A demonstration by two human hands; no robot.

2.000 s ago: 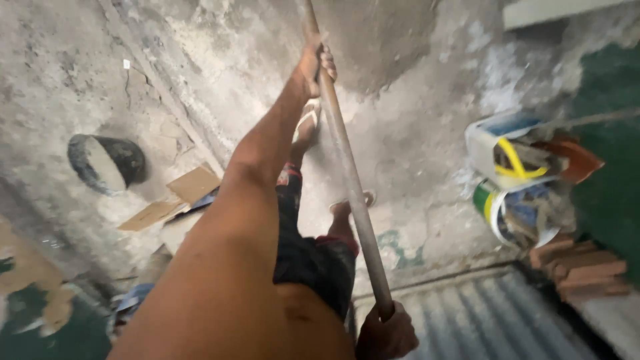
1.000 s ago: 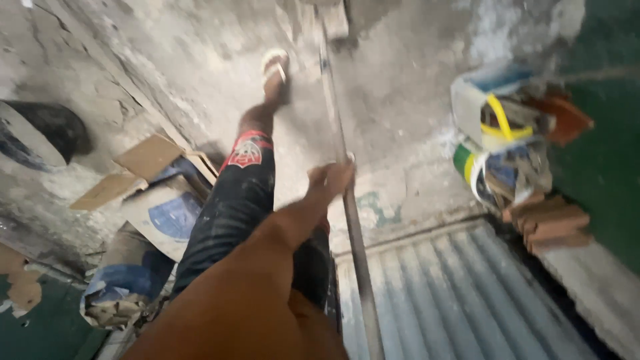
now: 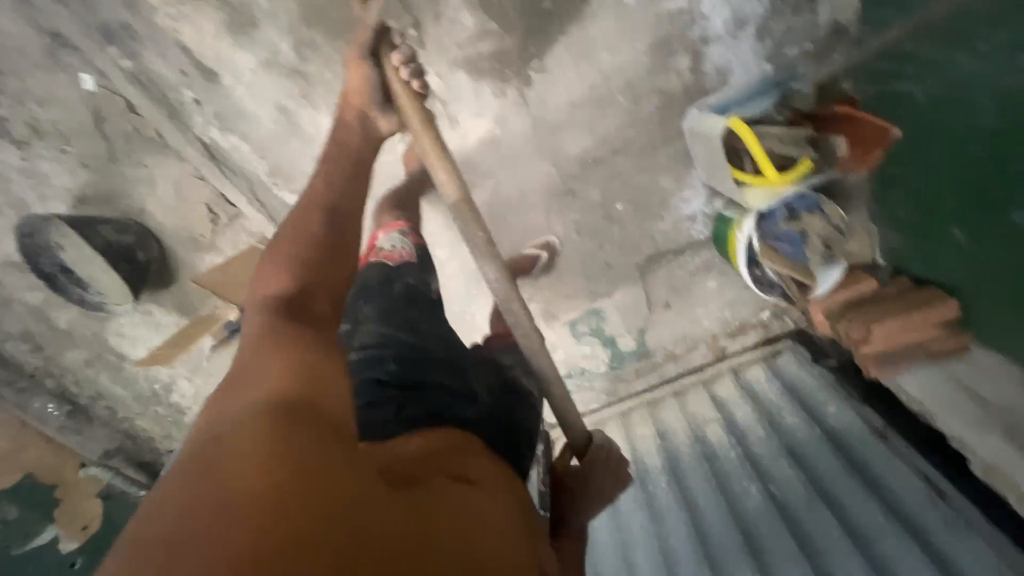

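A long wooden pole (image 3: 496, 264) runs slantwise from the top of the view down to the lower middle. My left hand (image 3: 392, 76), at arm's length near the top edge, grips its far part. The near end of the pole sits in my right hand (image 3: 592, 472), low in the view, above the corrugated sheet. The pole's far end is cut off by the top of the frame, so what it carries is hidden. Beneath the pole are my legs in dark shorts and a foot in a flip-flop (image 3: 546, 254) on the worn concrete floor (image 3: 592, 176).
On the right stand two containers of debris, one with a yellow strip (image 3: 760, 160), one white-rimmed bucket (image 3: 748, 256), beside stacked bricks (image 3: 904, 320). A corrugated metal sheet (image 3: 720, 464) fills the lower right. A black bucket (image 3: 136, 252) and cardboard pieces (image 3: 228, 276) lie left.
My left hand has gone from the middle of the view to the top, still on the pole. My right hand, out of view one second ago, shows again at the near end. My feet have shifted.
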